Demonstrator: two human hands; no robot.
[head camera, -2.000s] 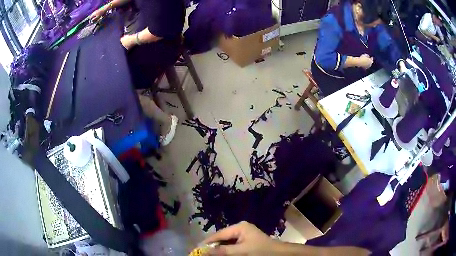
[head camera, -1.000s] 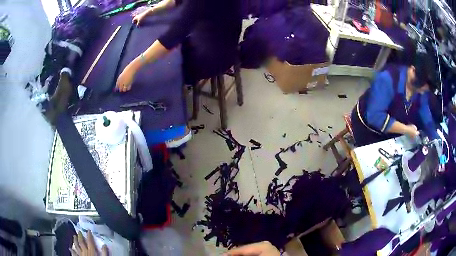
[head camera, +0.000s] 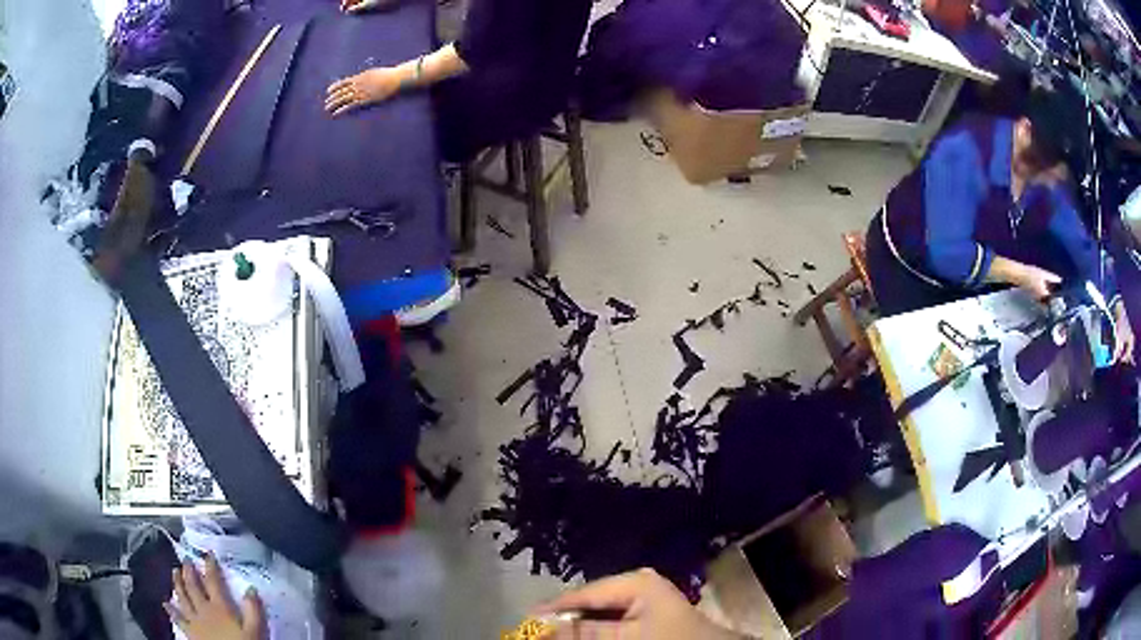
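My right hand (head camera: 632, 606) enters at the bottom centre, partly cut off by the edge. Its fingers pinch a small packet (head camera: 532, 629) with yellow-orange contents, also partly cut off. My left hand (head camera: 215, 605) shows at the bottom left with fingers spread, resting flat on a crumpled white plastic bundle (head camera: 269, 578); its wrist is out of the picture.
A wide dark band (head camera: 207, 406) crosses the white patterned board (head camera: 138, 431), beside a white roll (head camera: 254, 294). Shears (head camera: 357, 220) lie on the dark table. Black scraps (head camera: 576, 500) and an open box (head camera: 801, 569) are on the floor. Two people work at tables.
The camera view has swung left. My left hand has come into view on the bundle. The packet stays in my right hand. The person at the dark table has moved a hand across the cloth.
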